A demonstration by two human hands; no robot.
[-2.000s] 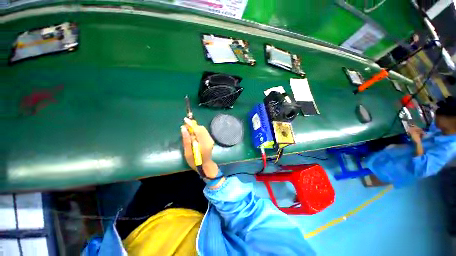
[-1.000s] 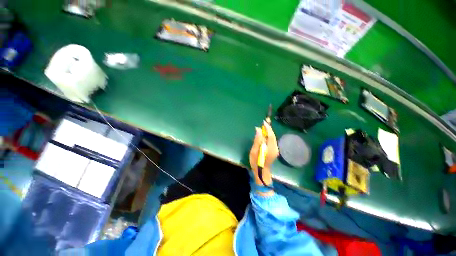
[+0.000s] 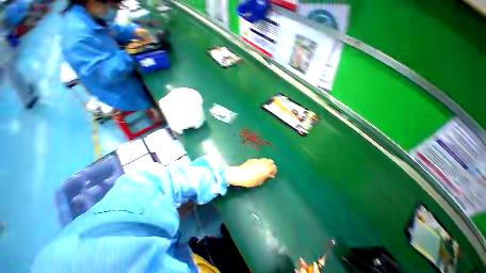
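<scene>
My left hand (image 3: 253,173) reaches over the green bench (image 3: 330,186) with its fingers curled; whether it holds something cannot be told. My right hand (image 3: 308,266) is cut off by the bottom edge, holding a soldering iron (image 3: 324,258) with its tip pointing up and right. A loose pile of red wires (image 3: 252,138) lies just beyond my left hand. A tablet unit with an orange strip (image 3: 291,113) lies behind the wires, open back up.
A white roll (image 3: 182,109) stands at the bench edge, near a small clear bag (image 3: 223,113). Other tablets lie far back (image 3: 224,56) and at lower right (image 3: 430,240). The black fan (image 3: 373,260) is at the bottom. A tray of white rectangles (image 3: 132,151) and a person in blue (image 3: 101,58) are left.
The view has swung left along the bench. My left hand has come into view over the bench near the red wires. My right hand, still with the iron, now sits at the bottom edge.
</scene>
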